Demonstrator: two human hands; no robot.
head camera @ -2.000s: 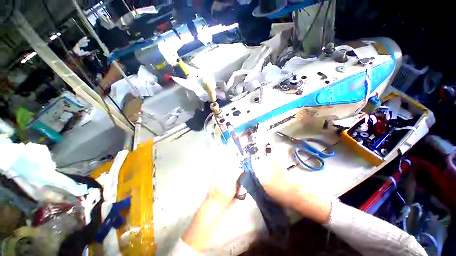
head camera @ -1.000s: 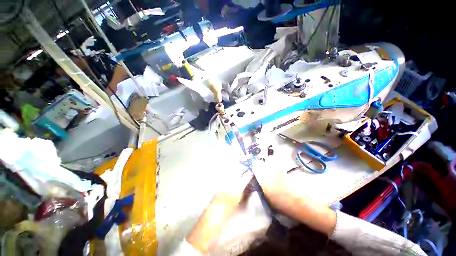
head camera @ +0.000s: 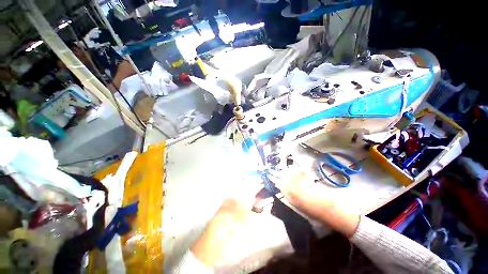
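A dark fabric strip (head camera: pixel 296 227) runs from the lit needle area (head camera: pixel 263 167) down to the table's front edge. It belongs under the head of a white sewing machine with a blue stripe (head camera: pixel 342 109). My left hand (head camera: pixel 227 222) is left of the strip, its fingertips holding it near a small dark fold. My right hand (head camera: pixel 313 203) is at the strip's right side, its fingers closed on it just below the needle. Strong glare washes out the fingertips and presser foot. Blue-handled scissors (head camera: pixel 338 167) lie on the table right of the needle.
A yellow parts tray (head camera: pixel 396 167) with small items is at the right table edge, with a red rim (head camera: pixel 409 214) below. Yellow tape (head camera: pixel 147 198) covers the left table edge, with a dark blue scrap (head camera: pixel 121 225) on it. White fabric scraps (head camera: pixel 267 80) lie behind the machine.
The view has shifted slightly. The strip's dark lower part lies spread more plainly between my hands, and my left hand is a little farther from my right. The scissors and tray stay in place.
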